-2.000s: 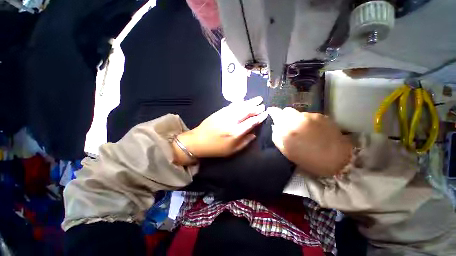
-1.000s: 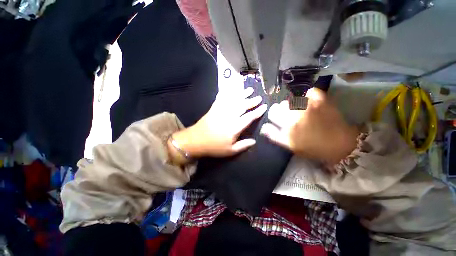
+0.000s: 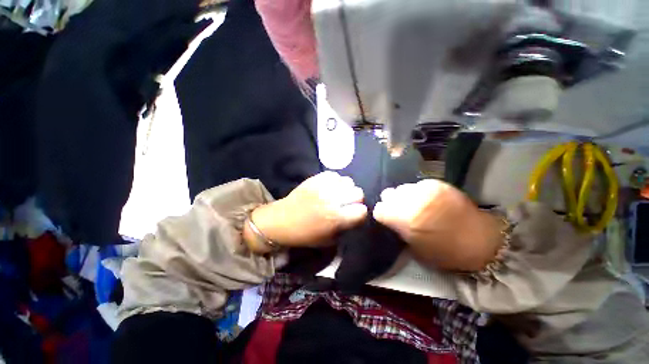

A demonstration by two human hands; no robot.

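Black fabric [image 3: 370, 249] lies bunched between and below my hands at the front table edge, below the needle area of the sewing machine [image 3: 441, 64]. My left hand [image 3: 309, 210] is curled with its fingertips pinching the fabric. My right hand [image 3: 438, 220] is curled close beside it, its fingertips on the same fabric. The knuckles nearly meet. The presser foot area [image 3: 395, 148] is behind my fingertips and blurred. A larger black cloth [image 3: 238, 106] spreads to the left of the machine head.
Yellow-handled scissors [image 3: 576, 188] lie right of the machine head. A smartphone [image 3: 640, 231] is at the far right edge. Pink cloth [image 3: 288, 35] hangs at the head's left. A plaid-trimmed apron [image 3: 384, 320] covers my lap. Red and blue cloth lies at lower left.
Both hands have moved down, away from the needle, and their fingers have closed on the fabric. The fabric below them is now bunched instead of hanging flat. The view has shifted slightly.
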